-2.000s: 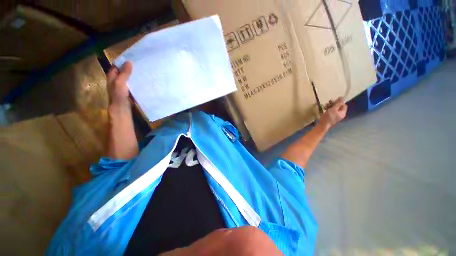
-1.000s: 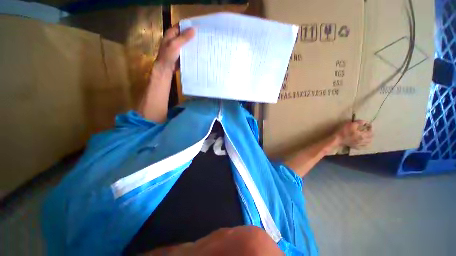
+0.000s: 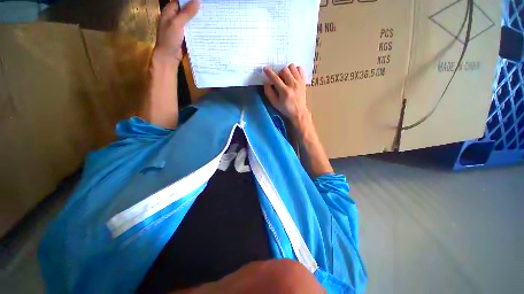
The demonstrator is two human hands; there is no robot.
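Note:
A white paper sheet (image 3: 247, 40) with a faint printed table grid is at the top centre, its upper edge cut off. My left hand (image 3: 172, 28) holds its left side, thumb on top. My right hand (image 3: 287, 89) is at the sheet's lower right, fingertips lying on its surface; whether it grips the sheet is unclear. A large brown carton (image 3: 356, 115) with black print stands behind and right of the sheet, which covers part of the print. A thin dark strap (image 3: 454, 74) curves loosely over the carton's right part.
A blue openwork plastic pallet (image 3: 505, 115) stands at the right, beside the carton. Brown cardboard (image 3: 51, 109) fills the left side. Grey floor (image 3: 436, 224) shows at the lower right. A black top and an open blue coat (image 3: 138, 166) cover my body.
My right hand has let go of the strap at the carton's lower edge and moved left onto the sheet. The sheet has been tilted so its grid shows, and now sits higher in view.

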